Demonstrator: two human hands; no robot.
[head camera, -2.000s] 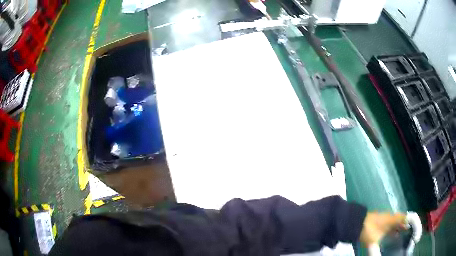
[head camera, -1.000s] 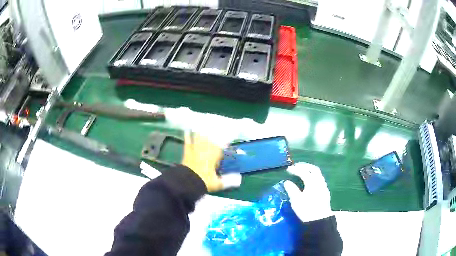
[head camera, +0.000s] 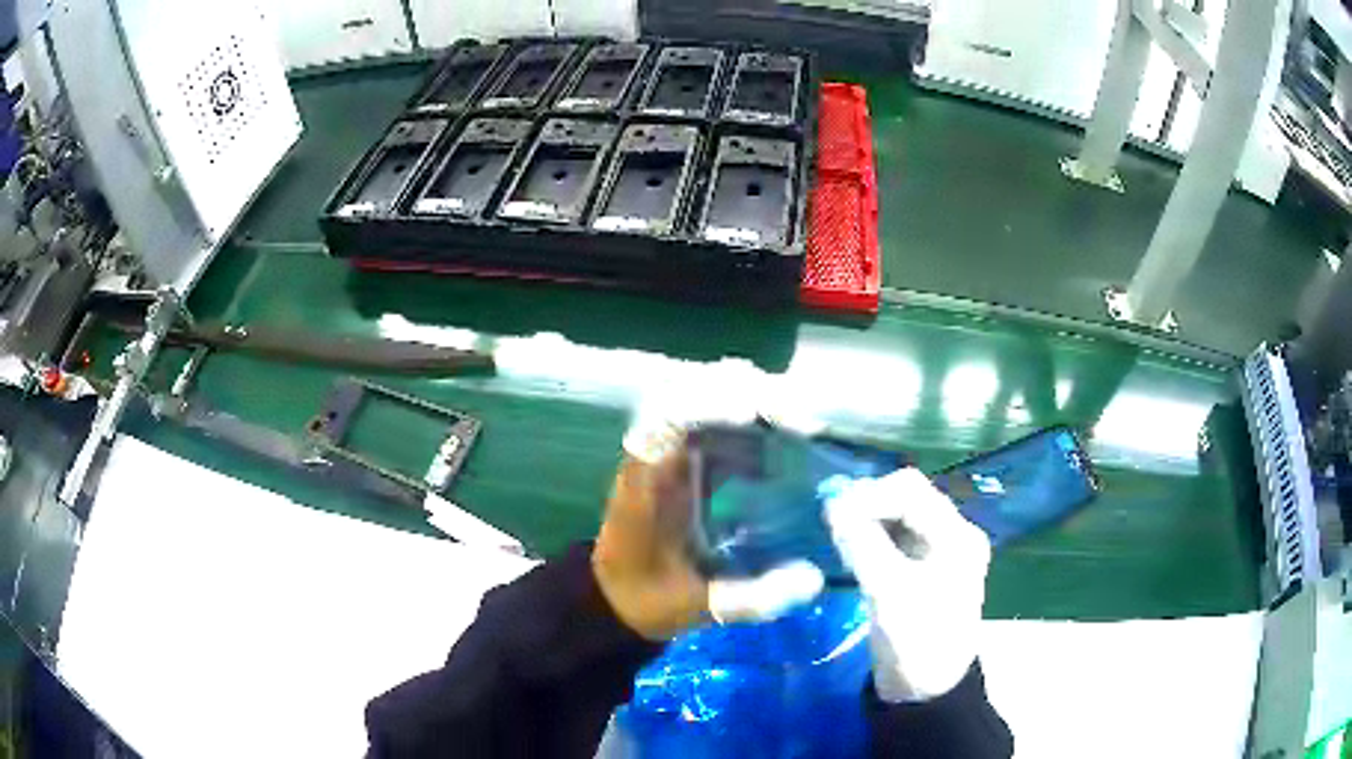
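Observation:
My left hand (head camera: 653, 534), with white coverings on some fingers, holds a dark phone middle frame (head camera: 715, 497) by its left end, above the near edge of the belt. My right hand (head camera: 916, 571), in a white glove, is at the frame's right side and pinches blue film (head camera: 842, 512); the fingertips are blurred. Green shows through part of the held frame. Below both hands lies a crumpled heap of shiny blue film (head camera: 756, 682). A film-covered frame (head camera: 1031, 482) lies on the belt right of my gloved hand, partly hidden by it.
The green conveyor belt (head camera: 593, 393) runs across the view. An open stripped frame (head camera: 452, 452) and a dark long strip (head camera: 341, 350) lie at left. Beyond is a black pocketed tray (head camera: 564, 245) on a red tray (head camera: 842, 223). A slotted cable duct (head camera: 1278, 460) stands at right.
My left hand has lifted a frame off the belt, and its film is partly off. The stripped frame has moved left, and the right-hand film-covered frame has come closer to my right hand.

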